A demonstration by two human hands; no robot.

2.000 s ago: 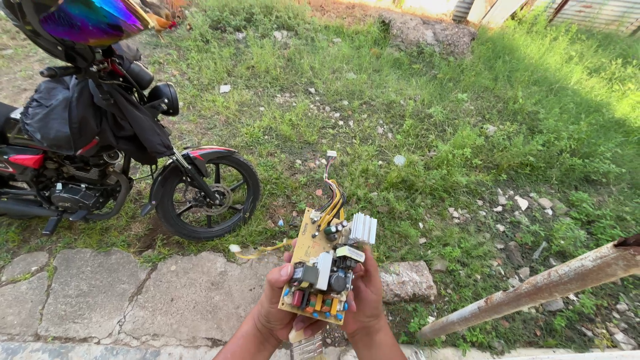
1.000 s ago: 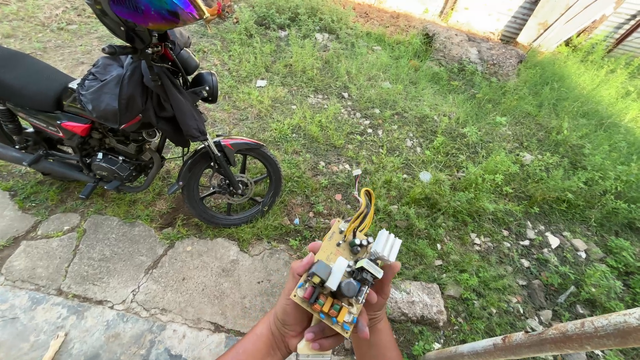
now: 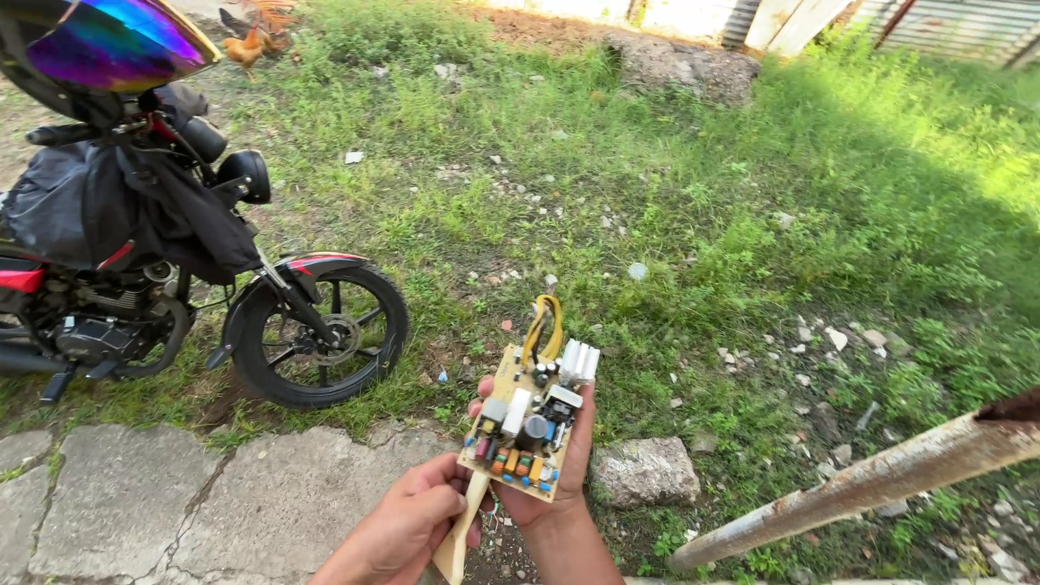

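Observation:
A power supply circuit board (image 3: 520, 431) lies component side up in my right hand (image 3: 561, 496), whose fingers wrap around it from below and along both long sides. White finned heat sinks, a dark capacitor and small coils stand on the board. A loop of yellow and black wires (image 3: 543, 329) rises from its far end. My left hand (image 3: 426, 516) grips a pale, flat-handled tool (image 3: 465, 528), seemingly wooden, at the near left corner of the board. The tool's upper tip meets or passes under the board edge; which one, I cannot tell.
At left stands a motorcycle (image 3: 321, 333) with a black cloth and an iridescent-visored helmet (image 3: 122, 41). Cracked concrete slabs (image 3: 122, 504) border the grass. A rusty metal pole (image 3: 853, 479) slants at lower right, near a concrete block (image 3: 646, 471). A chicken (image 3: 246, 49) is at upper left.
My left hand has left the board's left side and now holds the pale tool below it. My right hand now supports the board by itself.

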